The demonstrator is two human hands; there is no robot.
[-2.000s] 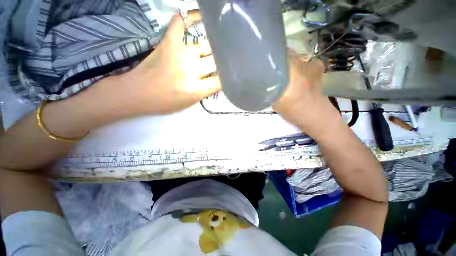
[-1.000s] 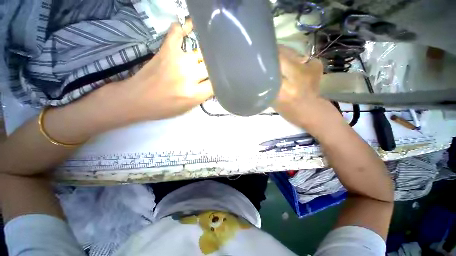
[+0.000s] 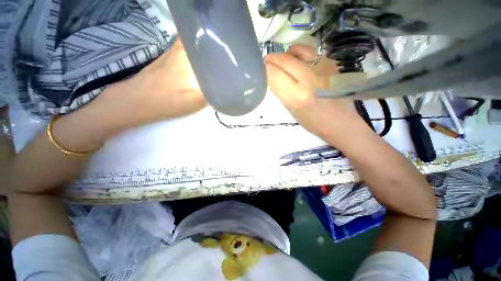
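Note:
The striped garment piece [image 3: 110,33] lies bunched at the upper left, with a black strip along its lower fold. My left hand [image 3: 178,79] lies beside its right end; the rounded grey part [image 3: 228,66] hides its fingertips, so its grip cannot be told. My right hand [image 3: 296,77] is at the sewing machine [image 3: 274,24], right of the grey part, with fingers bent near the needle area. What its fingertips touch cannot be made out. The needle area is mostly hidden.
Dark snips [image 3: 310,155] lie near the ruler tape [image 3: 159,176] on the table edge. A black-handled screwdriver [image 3: 422,137], an orange-brown stick [image 3: 444,129] and black scissor loops [image 3: 389,118] lie to the right. Under the table are a blue crate [image 3: 343,230] with striped pieces and sheer cloth [image 3: 121,228].
The view has shifted, and the grey part shows further left. My right hand now shows further left with its fingers more bent. My left hand's fingers are more hidden behind the grey part.

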